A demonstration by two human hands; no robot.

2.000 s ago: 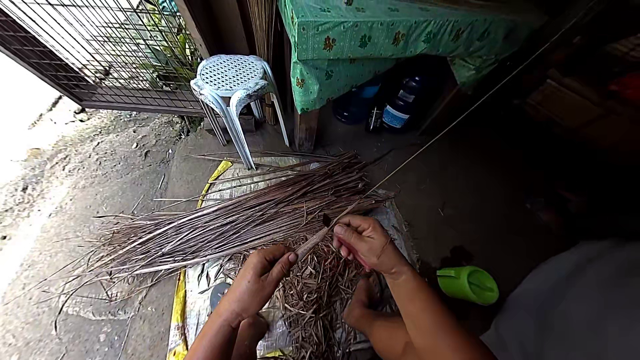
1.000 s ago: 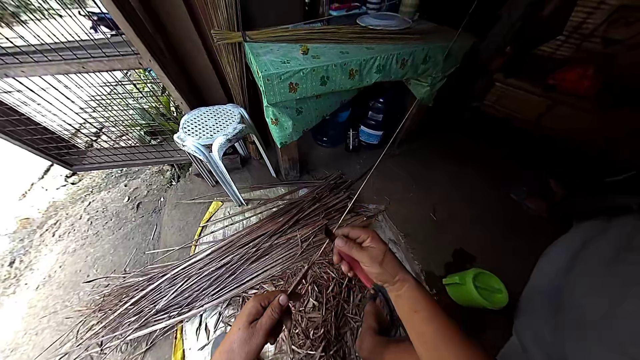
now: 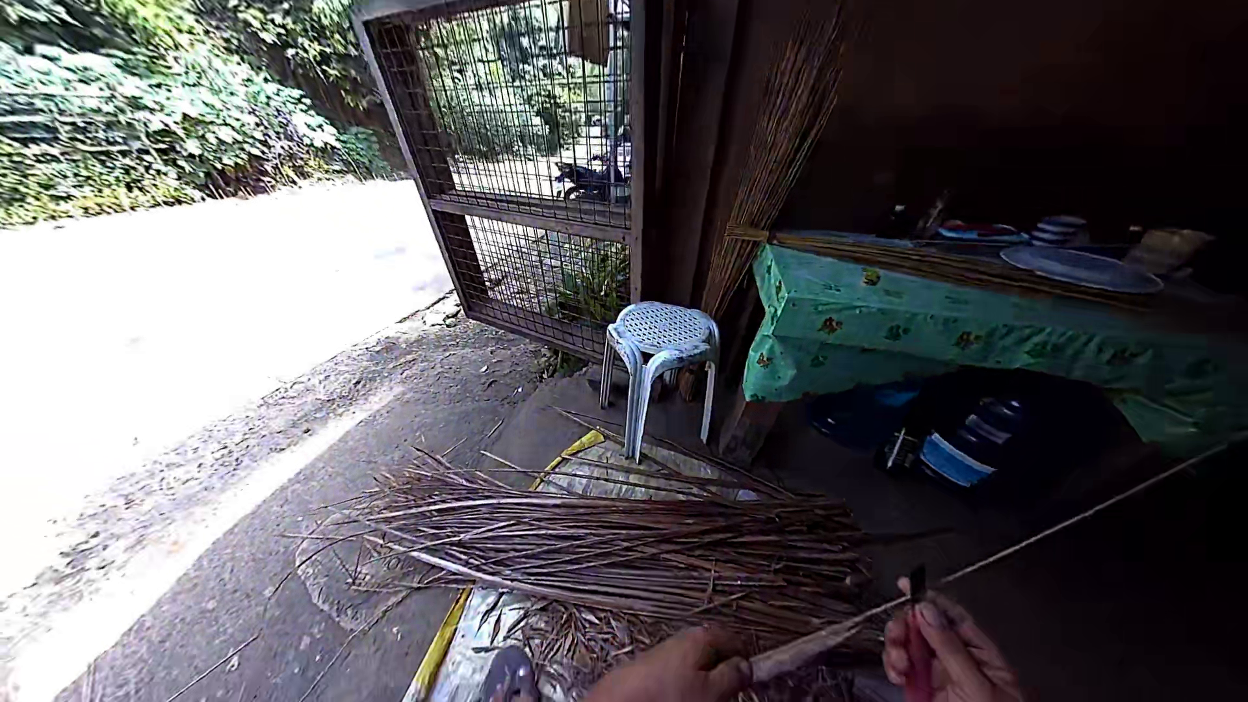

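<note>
My left hand (image 3: 678, 665) grips the broad end of a long thin plant rib (image 3: 819, 643) at the bottom centre. To its right, my right hand (image 3: 951, 648) is closed on a red-handled knife (image 3: 917, 634), its short dark blade pointing up against the rib. Beyond the blade, the rib's thin part runs up to the right edge. A large heap of dry brown stalks (image 3: 624, 546) lies just past my hands on a pale sack (image 3: 487, 624) with yellow edging. Shavings (image 3: 595, 648) lie on the sack, nearer me.
A white plastic stool (image 3: 663, 331) stands behind the stalks, beside a wire-mesh gate (image 3: 531, 214). On the right is a table with a green patterned cloth (image 3: 877, 312), holding a plate (image 3: 1082, 268) and a stick bundle (image 3: 936, 263). Large water bottles (image 3: 975, 439) sit beneath. Another bundle (image 3: 780, 146) leans upright.
The view has swung up and left, showing the road and foliage. The rib in my hands now slants lower toward the right. Both hands still hold their things.
</note>
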